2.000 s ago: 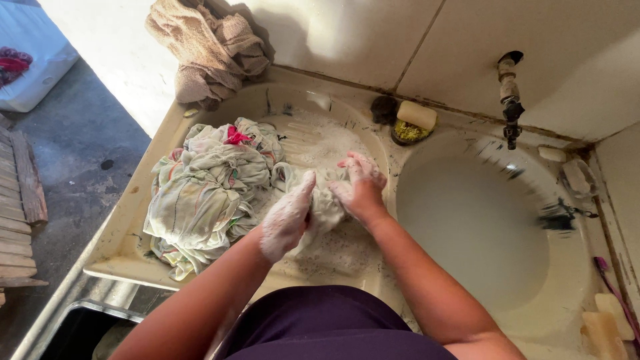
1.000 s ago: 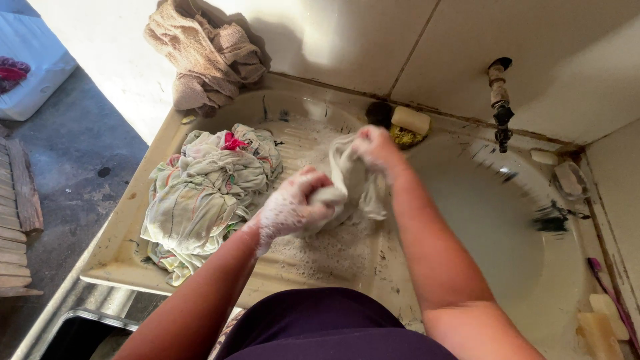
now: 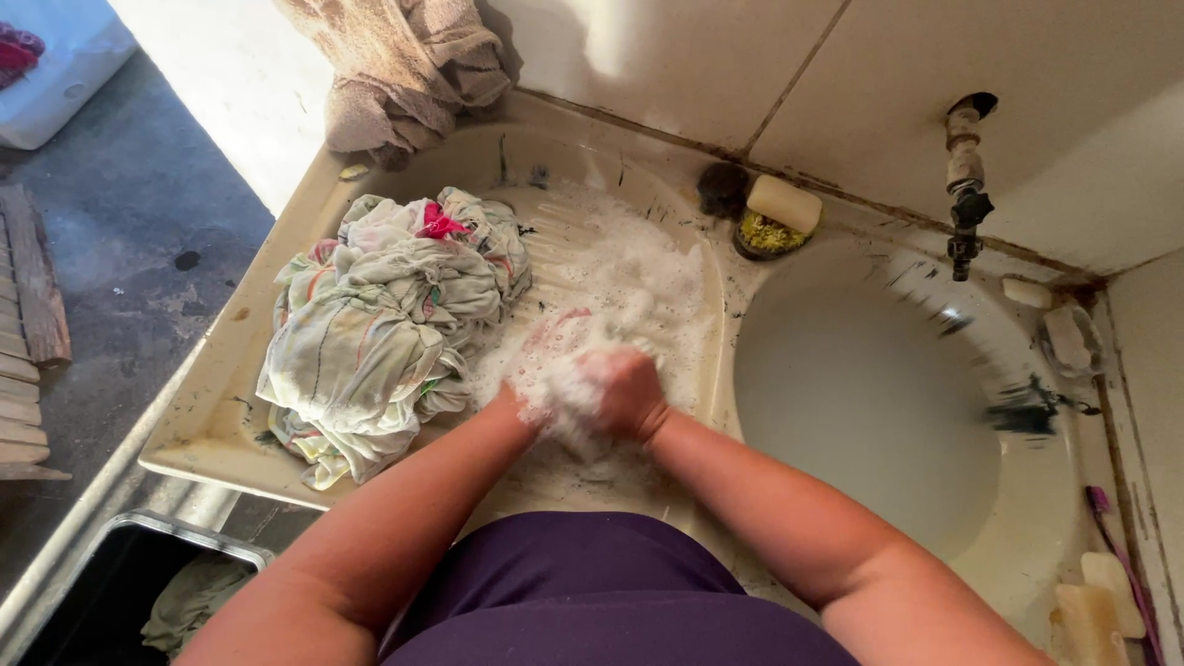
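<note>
Both my hands are together over the ridged washboard part of a cream laundry sink (image 3: 213,435), covered in suds. My right hand (image 3: 629,388) is closed on a soapy white cloth (image 3: 578,393), which is blurred and partly hidden by foam. Against it from the left presses my left hand (image 3: 546,361), its fingers largely under foam, so its hold on the cloth is hard to see. A heap of wet, pale cloths with coloured stripes (image 3: 370,324) lies left of my hands. White suds (image 3: 638,259) spread over the ridges behind them.
Cloudy water (image 3: 860,407) fills the round basin at right, below a wall tap (image 3: 967,203). A soap bar (image 3: 784,203) rests on a small scourer dish (image 3: 768,236) beside a dark scrubber (image 3: 722,188). A brown towel (image 3: 407,74) hangs at back left; a black container (image 3: 102,573) stands front left.
One second ago the cloth was lifted and stretched between my separated hands. Now my hands are lower and pressed together, with the cloth bunched in the foam.
</note>
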